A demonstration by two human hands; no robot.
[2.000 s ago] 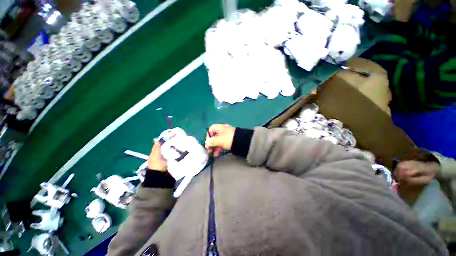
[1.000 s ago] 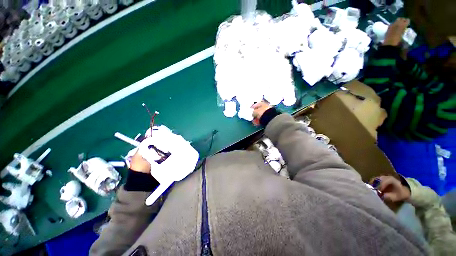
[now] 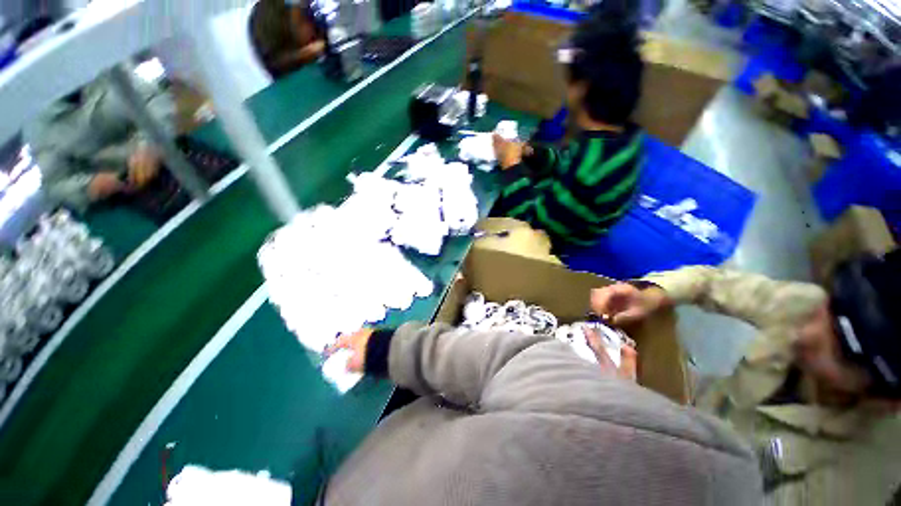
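My right hand point(image 3: 351, 352) is at the near end of the bright clear bag of white parts point(image 3: 341, 272), with its fingers on a small white part point(image 3: 341, 374). The bag's single parts are washed out by glare. A white camera housing point(image 3: 229, 488) shows at the bottom left, cut off by the picture's edge, with a thin red wire standing up beside it. My left hand is not in view.
An open carton point(image 3: 568, 270) of round white parts stands right of my arm; a person's hands point(image 3: 624, 304) are over it. Beyond the bag are white housings point(image 3: 435, 203) and a person in a striped top. A white post point(image 3: 232, 119) rises behind the bag.
The view has swung to the right, bringing more neighbouring workers into sight. The housing has shifted to the bottom left edge, and my left hand has left the picture. My right hand remains by the bag.
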